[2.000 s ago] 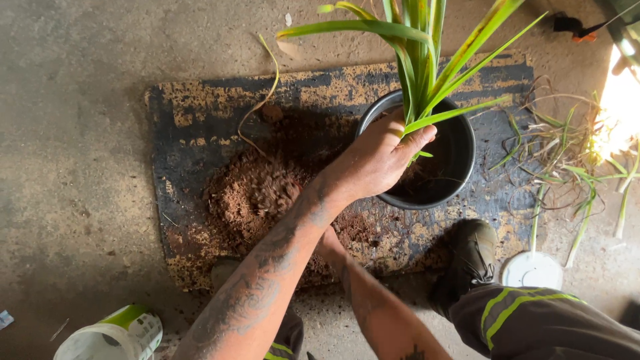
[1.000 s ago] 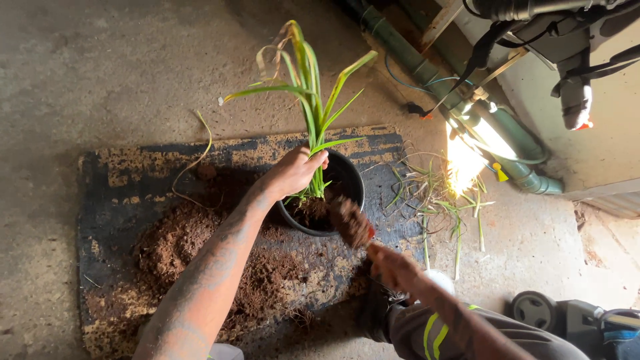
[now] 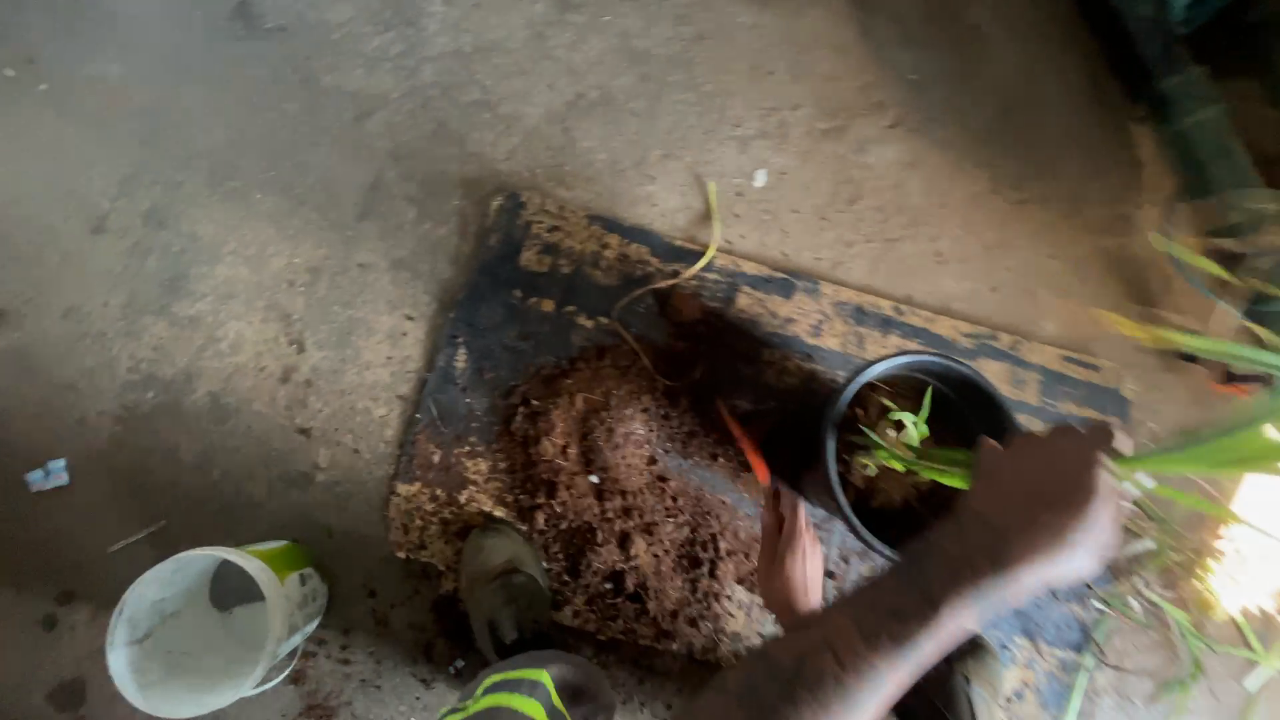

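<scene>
My left hand (image 3: 1050, 500) is closed around the long green leaves of a potted plant (image 3: 1200, 460), above the right rim of a round black plastic pot (image 3: 832, 450). Short green shoots and soil show inside the pot. Between the pot and a heap of loose brown soil (image 3: 620, 480), my right hand (image 3: 792, 555) is low at the board, partly hidden by my left forearm. A narrow orange-red tool (image 3: 745, 445) extends from its fingers; its kind is unclear through blur.
Beneath pot and soil lies a worn black-and-tan board (image 3: 570, 250), a dry leaf (image 3: 712, 230) across its edge. A white bucket (image 3: 200, 630) stands lower left, near a shoe (image 3: 505, 580). Loose plant cuttings (image 3: 1170, 620) lie at right.
My right hand has moved from the pot, where it held a soil-covered tool, back to beside the soil heap. The leaves in my left hand now lean right. The view has shifted and turned.
</scene>
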